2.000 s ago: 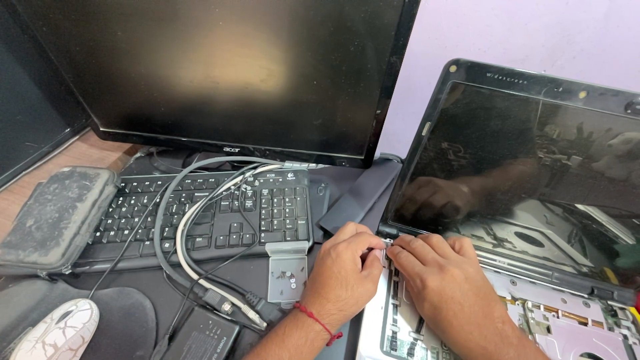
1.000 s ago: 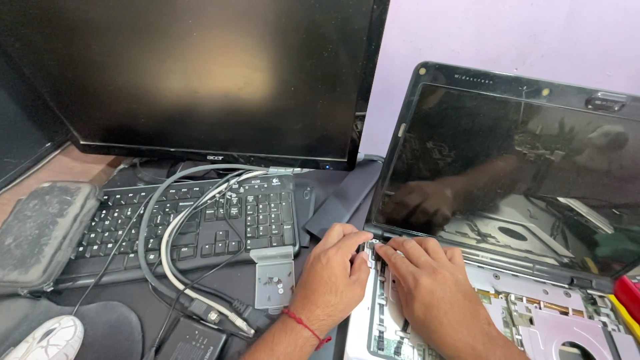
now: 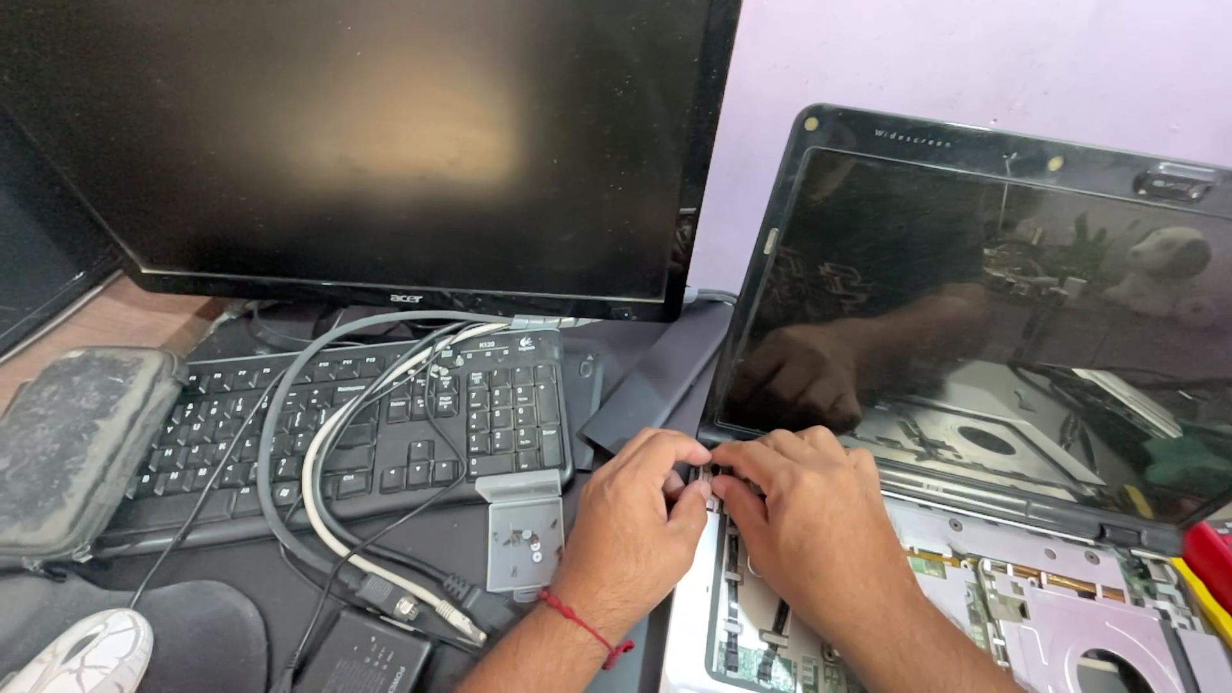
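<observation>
An opened laptop base (image 3: 1049, 626), its metal frame and internal parts exposed, lies at the lower right with its dark screen (image 3: 962, 318) raised behind it. At the base's left rear corner, beside the hinge, my left hand (image 3: 645, 520) and my right hand (image 3: 808, 529) meet, thumbs and index fingers bent close together. The fingertips touch the corner; whether they pinch a small part there is hidden. A red string bracelet (image 3: 582, 626) circles my left wrist. Just left of that hand lies a small clear case (image 3: 525, 568) with several screws in it.
A black Acer monitor (image 3: 385, 144) stands behind a black keyboard (image 3: 337, 423) crossed by grey and white cables (image 3: 318, 462). A worn dark zip case (image 3: 77, 443), a white patterned mouse (image 3: 91, 654) and a black power adapter (image 3: 361, 654) are at left. A red and yellow object (image 3: 1208, 568) sits at the far right.
Both hands stay at the laptop's left rear corner, with only small changes in how the fingers are bent. The view has shifted somewhat.
</observation>
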